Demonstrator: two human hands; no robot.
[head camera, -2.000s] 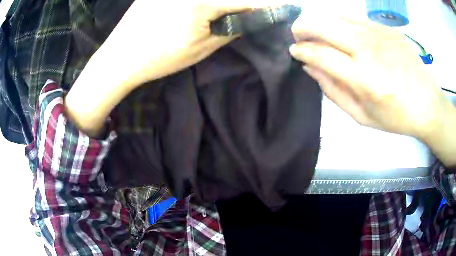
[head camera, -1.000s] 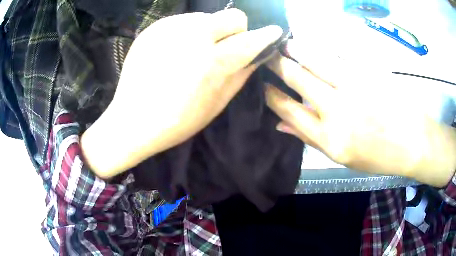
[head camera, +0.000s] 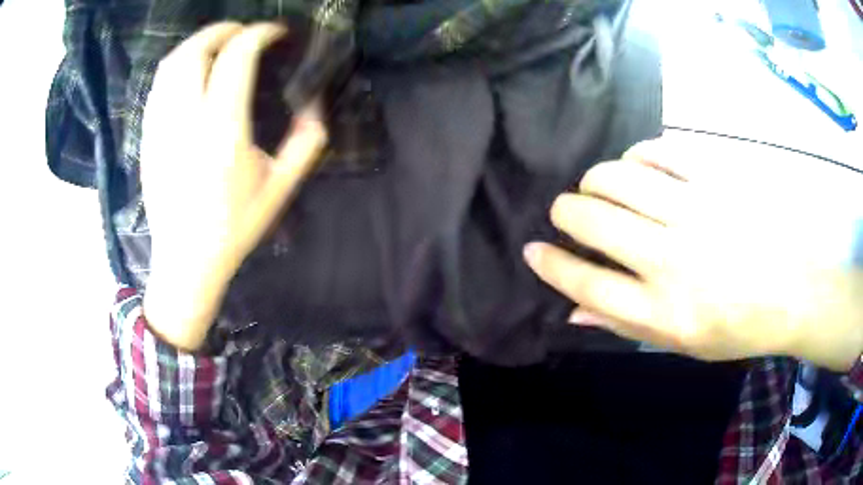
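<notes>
The dark plain lining (head camera: 435, 208) lies in folds at the middle and hangs over the table's front edge. The dark plaid garment piece (head camera: 445, 28) is bunched along the top and at the left. My left hand (head camera: 218, 152) is at the left over the plaid cloth, thumb and fingers spread apart, slightly blurred; no cloth is clearly pinched in it. My right hand (head camera: 662, 246) lies at the right edge of the lining, fingers slightly bent, fingertips on or just over the cloth. Whether it grips the cloth is unclear.
Blue thread snips (head camera: 809, 90) lie on the white table at upper right, beside a blue-grey cylindrical part (head camera: 795, 24). A thin dark thread (head camera: 757, 142) runs across the table. A blue crate (head camera: 369, 390) shows below the cloth. Black cloth (head camera: 596, 417) covers the lap.
My hands were close together at the top centre and have moved apart, left hand to the left, right hand lower. The cloth between them is now spread wider and uncovered.
</notes>
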